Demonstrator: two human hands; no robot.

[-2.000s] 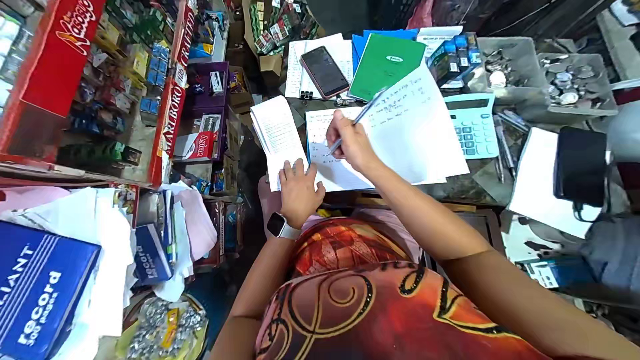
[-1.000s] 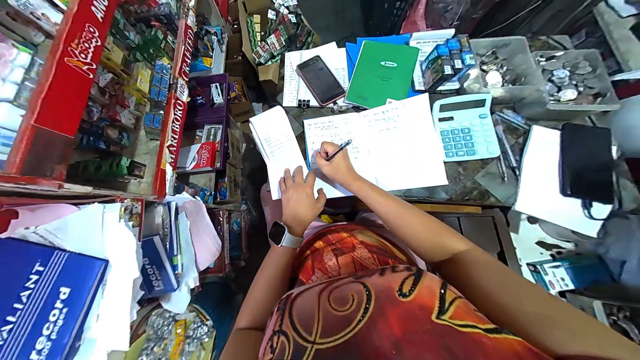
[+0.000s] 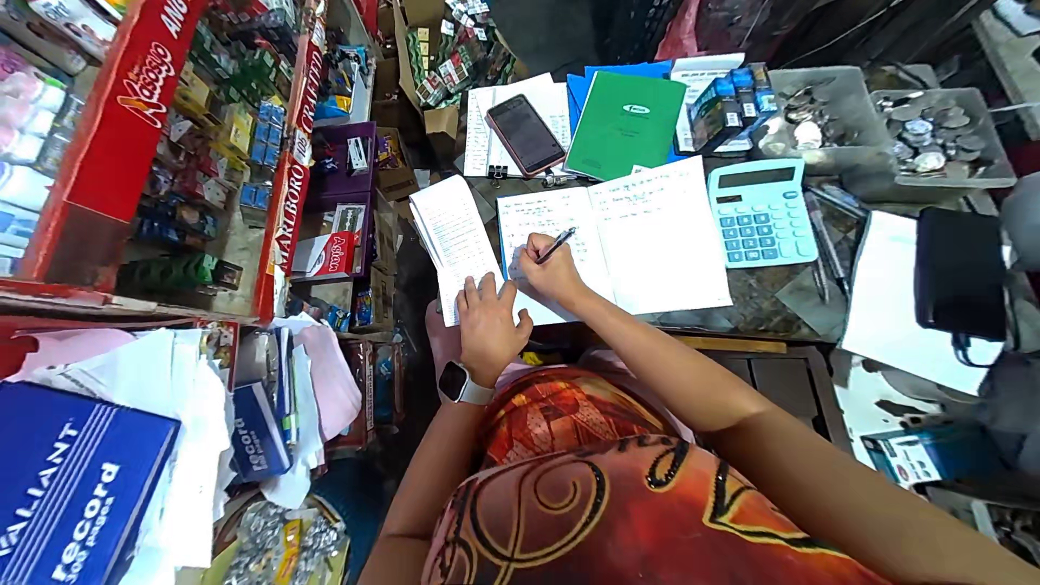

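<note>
My right hand point(image 3: 554, 268) grips a pen point(image 3: 557, 244), its lower end hidden by the fingers, over the left page of an open notebook point(image 3: 662, 244) with handwriting on both pages. Spread flat, my left hand point(image 3: 491, 325) rests on the lower edge of a narrow written paper pad point(image 3: 457, 244) and the notebook's near left corner. A smartwatch point(image 3: 461, 383) is on the left wrist. Just right of the notebook lies a light blue calculator point(image 3: 761, 215). Beyond the notebook are a smartphone point(image 3: 526, 134) on papers and a green booklet point(image 3: 626, 126).
Plastic tubs of coins point(image 3: 930, 142) stand at the back right, near small boxes point(image 3: 731, 106). Pens point(image 3: 827, 244) lie beside the calculator. A black device point(image 3: 959, 272) with a cable rests on white paper at right. Packed shelves point(image 3: 280, 203) and a blue record book point(image 3: 77, 479) fill the left.
The right page, raised and tilted two seconds ago, now lies flat, uncovering more of the calculator. My right hand has come down and left to the left page, pen still held.
</note>
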